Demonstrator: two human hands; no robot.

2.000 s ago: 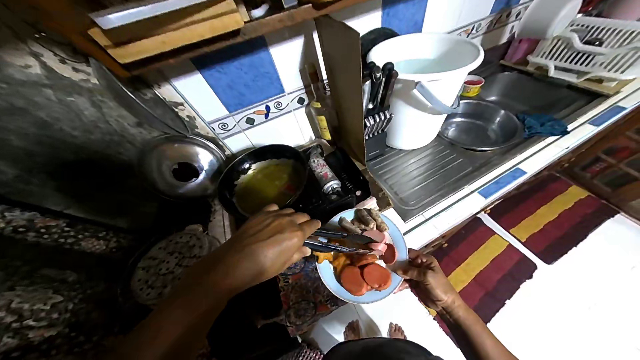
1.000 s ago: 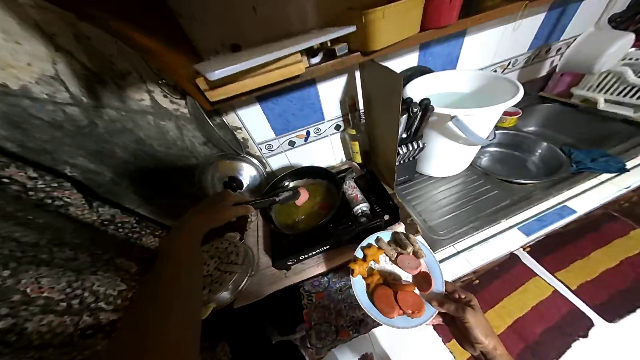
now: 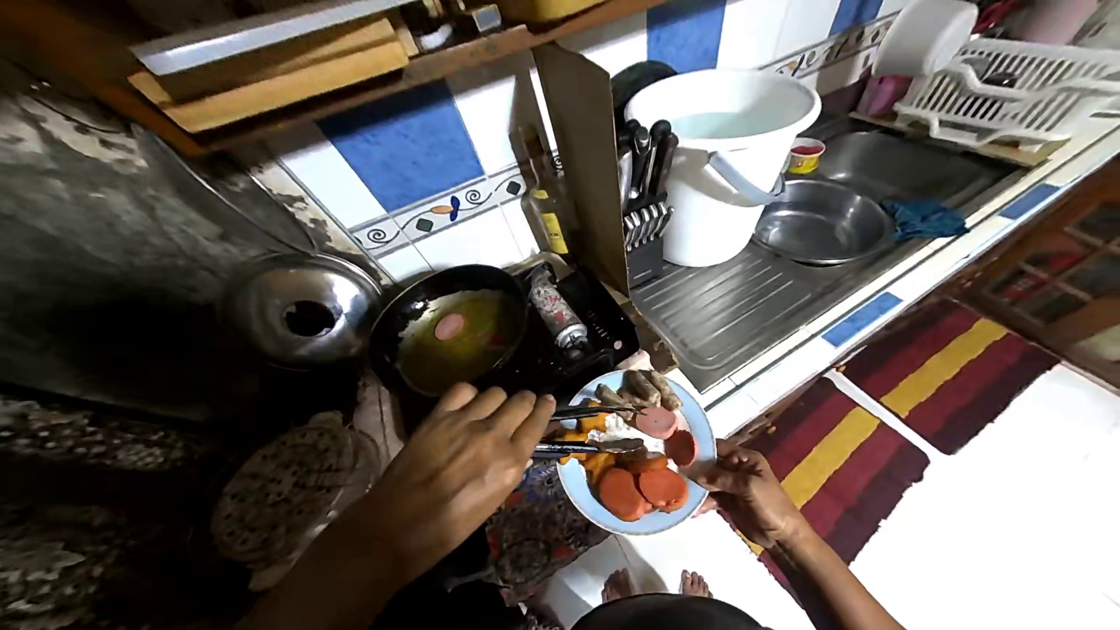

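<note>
Black tongs (image 3: 586,448) are held in my left hand (image 3: 477,451), their two arms spread over the food. My right hand (image 3: 754,492) grips the rim of a blue-edged white plate (image 3: 577,500). On the plate lie orange-red round slices (image 3: 662,488), a pink sausage slice (image 3: 656,422) near the tongs' tips, several grey-brown sausage pieces (image 3: 649,388) and orange shaped pieces. Behind my left hand, a black frying pan (image 3: 382,350) with yellowish oil sits on a portable gas stove (image 3: 604,341); one pink slice (image 3: 449,327) is in the oil. A gas canister (image 3: 557,308) lies in the stove's side.
A cardboard panel (image 3: 582,157) stands between the stove and a knife block (image 3: 646,258). Beyond are a white water bucket (image 3: 710,201), a metal basin (image 3: 822,223) in the sink, and a white dish rack (image 3: 1006,96). A metal lid (image 3: 306,293) is left of the pan. A shelf (image 3: 490,52) overhangs.
My left hand has moved the tongs from over the pan back to the plate. A pink slice, at the tongs' tips over the pan one second ago, now lies in the oil.
</note>
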